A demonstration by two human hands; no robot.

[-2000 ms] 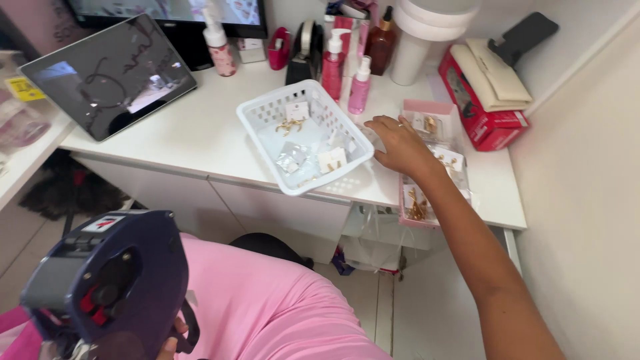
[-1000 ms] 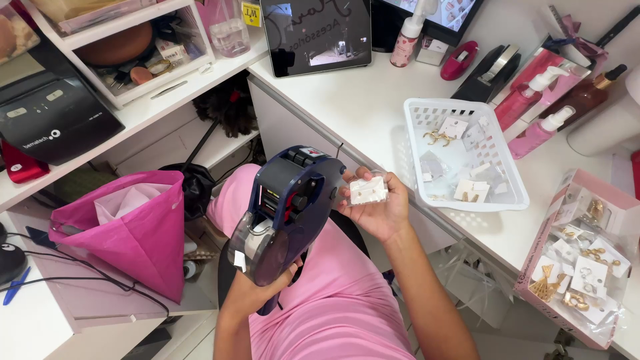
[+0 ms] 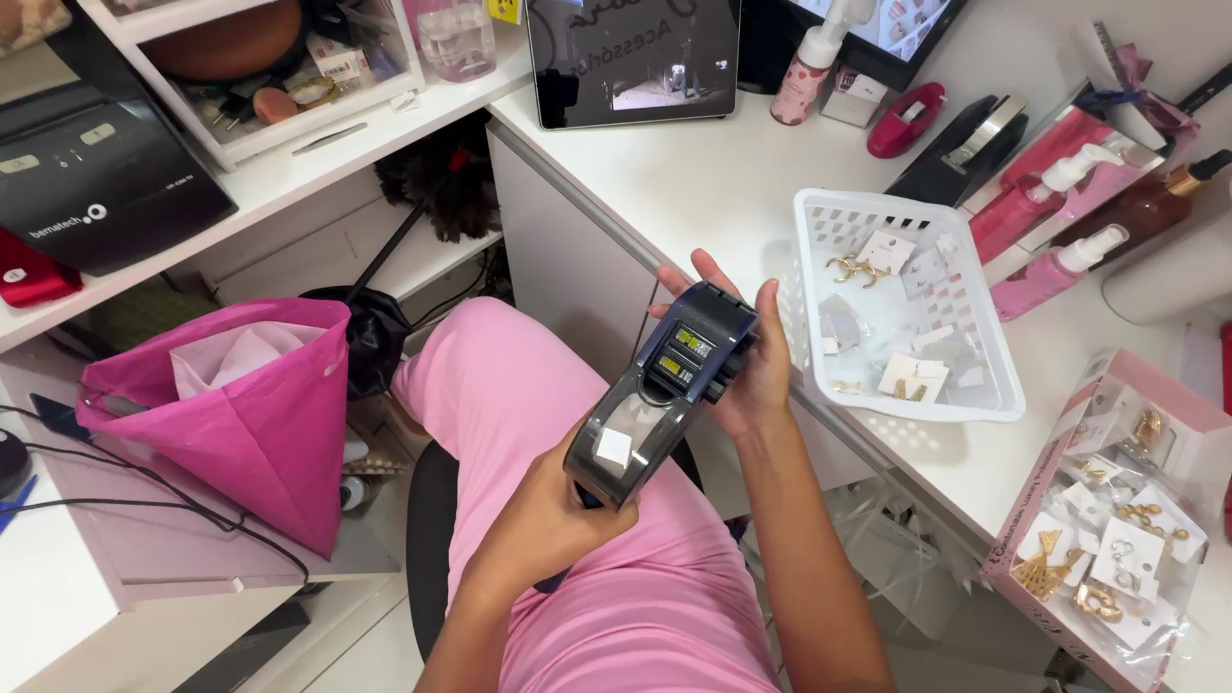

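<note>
My left hand (image 3: 568, 510) is closed around the handle end of a dark blue price labeling gun (image 3: 664, 375), which lies tilted above my lap. Its number windows face up, and a small white label shows near its clear cover. Behind the gun's front end is my right hand (image 3: 756, 371), palm up with fingers spread; whether anything lies in that palm is hidden by the gun. Just right of that hand, a white plastic basket (image 3: 1006, 385) on the desk holds carded gold-coloured earrings (image 3: 857, 269) and small clear packets. A pink box (image 3: 1025, 539) of carded jewellery sits farther right.
Pump bottles (image 3: 1025, 207), a tape dispenser (image 3: 958, 149) and a pink stapler (image 3: 905, 120) stand behind the basket. A tablet (image 3: 635, 63) leans at the back of the desk. On the left are a pink bag (image 3: 241, 423), a black printer (image 3: 96, 154) and loose cables (image 3: 144, 472).
My right hand was at the pink box, then held a small white-carded packet beside the gun; it is now behind the gun's front. The gun has turned so its number windows face up.
</note>
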